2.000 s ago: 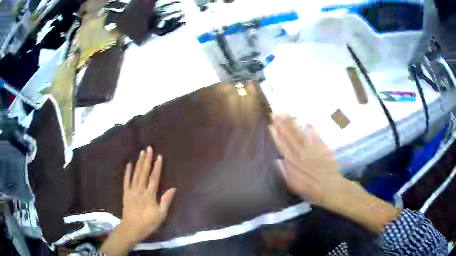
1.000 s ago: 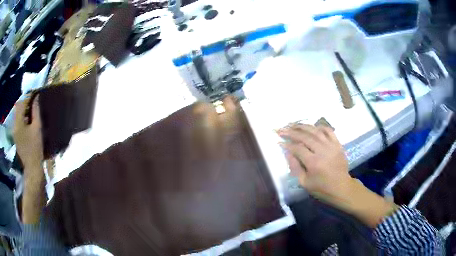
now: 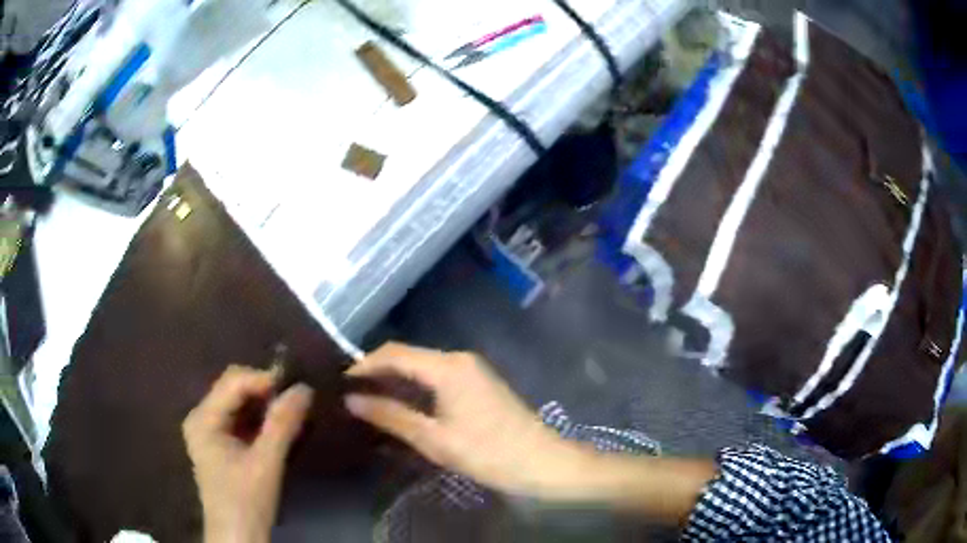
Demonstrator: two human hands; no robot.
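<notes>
The dark brown garment panel (image 3: 159, 308) lies on the machine table, its upper tip under the lit presser foot (image 3: 182, 210). My left hand (image 3: 246, 435) is over the panel, thumb and fingers bent together, with a small indistinct speck at the fingertips. My right hand (image 3: 456, 408) is at the panel's right side, its thumb and fingertips close together and pointing at my left hand. Brown cloth shows between the hands. I cannot tell whether it is a separate pocket piece, or whether either hand pinches it.
The machine head (image 3: 101, 149) is at upper left. A narrow brown strip (image 3: 385, 72), a small brown square (image 3: 364, 160), a red-and-blue tool (image 3: 504, 38) and a black cord (image 3: 456, 80) are on the white table (image 3: 286, 117). Brown panels with white strips (image 3: 816, 223) are at right.
The view has swung right. My left hand has come from the brown pocket piece at far left to the panel. My right hand has moved off the table to beside my left hand.
</notes>
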